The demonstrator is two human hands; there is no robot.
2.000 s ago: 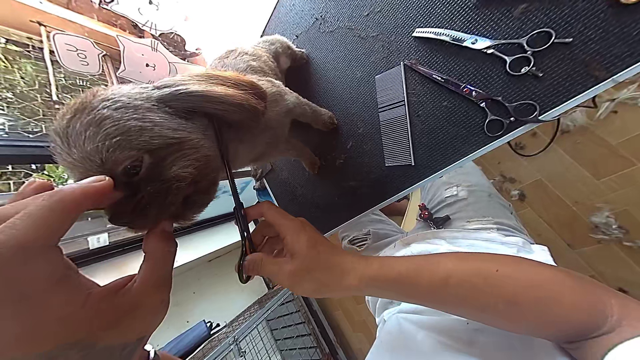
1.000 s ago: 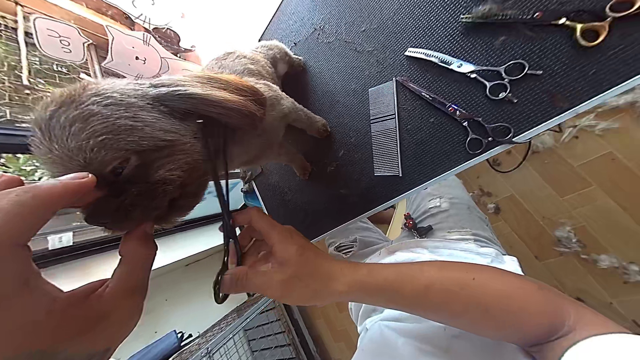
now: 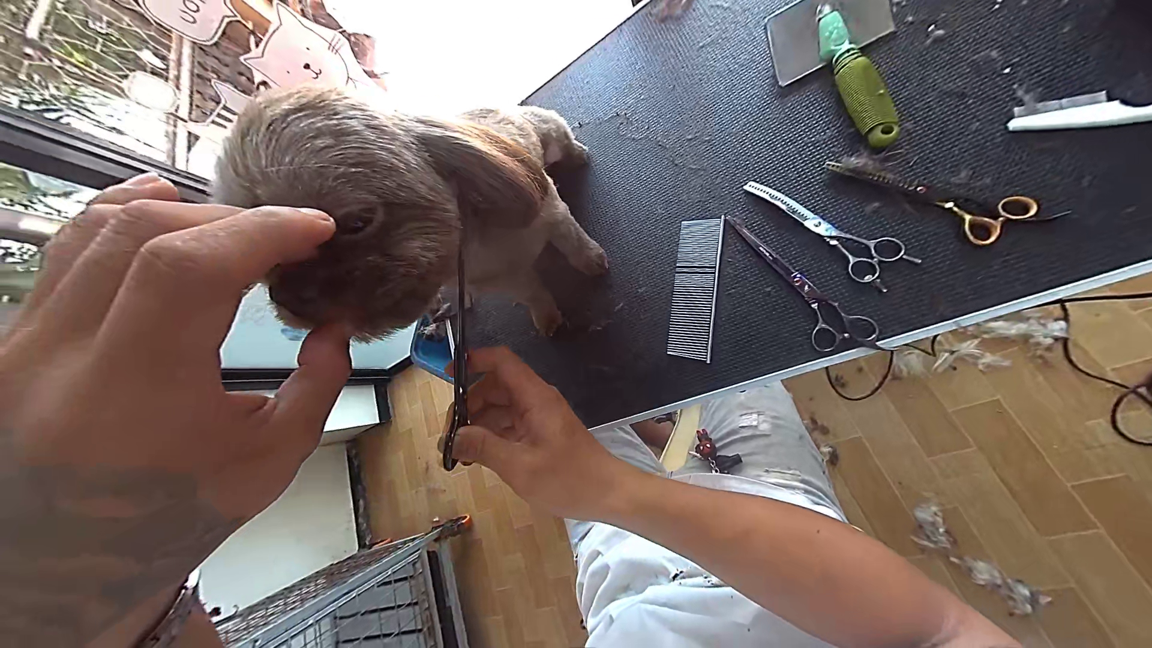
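Observation:
A small brown dog (image 3: pixel 342 162) stands on a black grooming table (image 3: pixel 630 171), its head at the table's left end. My left hand (image 3: pixel 180 333) holds the muzzle, index finger beside the eye and thumb under the chin. Dark grooming scissors (image 3: pixel 461 360) are in my right hand (image 3: pixel 522 423), their blades pointing up along the cheek, just in front of the hanging ear (image 3: pixel 490 171). The blade tips are hard to make out against the fur.
On the table lie a metal comb (image 3: pixel 696 290), purple-toned scissors (image 3: pixel 804 286), silver thinning shears (image 3: pixel 832 232), gold-handled shears (image 3: pixel 954 205), a green-handled slicker brush (image 3: pixel 864 94) and a white-handled tool (image 3: pixel 1080 114). A wire cage (image 3: pixel 378 603) stands below; a cable (image 3: pixel 1093 360) hangs at right.
The scissor blades, spread a little one second ago, now look nearly in line. My left hand stays at the muzzle. The view has shifted, showing more of the table's tools.

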